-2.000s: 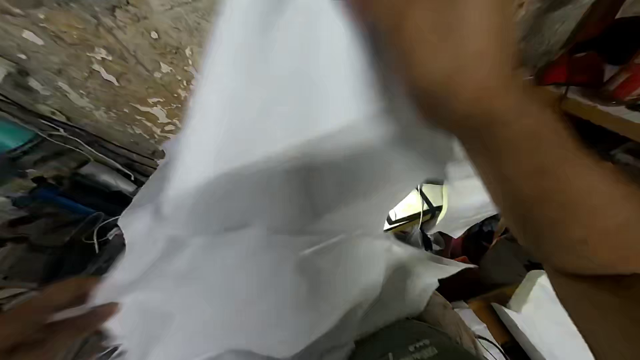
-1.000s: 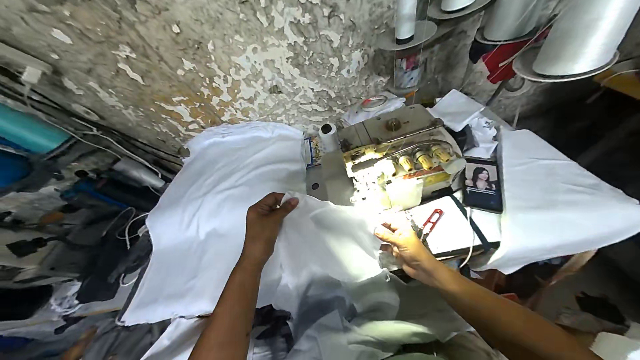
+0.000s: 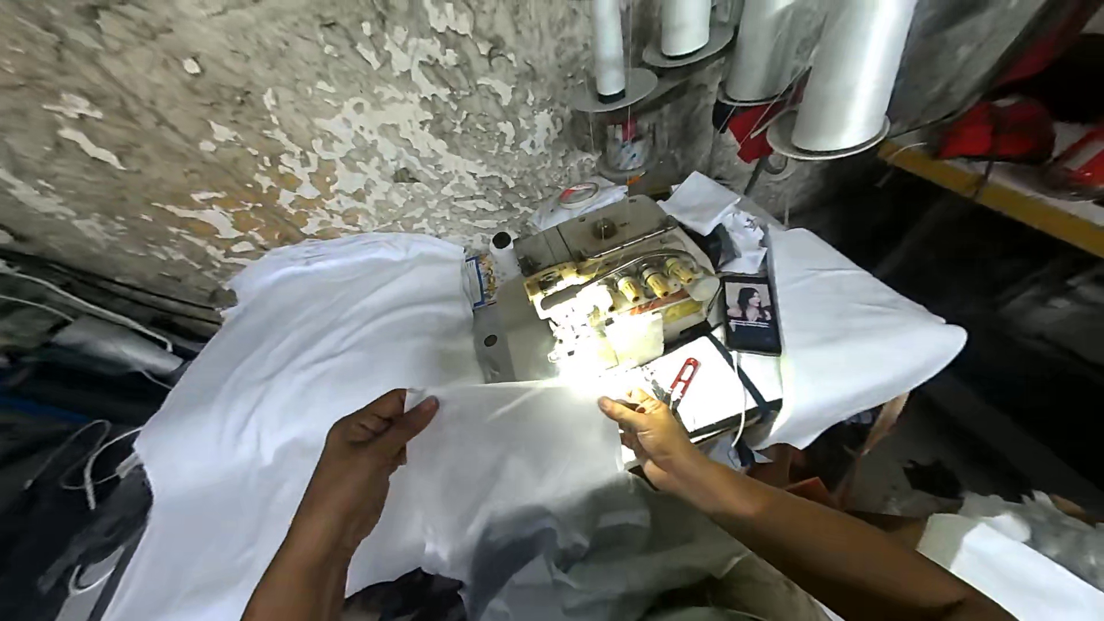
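Observation:
A piece of white fabric is stretched between my hands, its top edge straight. My left hand pinches its upper left corner between thumb and fingers. Near the lit needle area, my right hand pinches the upper right edge. Just beyond is an overlock sewing machine with several yellow tension dials and a bright lamp glow that hides the presser foot. Red-handled thread snips lie right of the glow, beside my right hand. A large pile of white fabric spreads to the left.
A phone with a lit screen lies right of the machine, beside more white fabric. Large white thread cones stand on holders above. A peeling wall rises behind. Cables hang at the left; a shelf edge is at the right.
Two seconds ago the fabric was raised across the view; it now lies low before the machine. Since one second ago both hands still grip it, with its top edge now pulled straight. The view has shifted.

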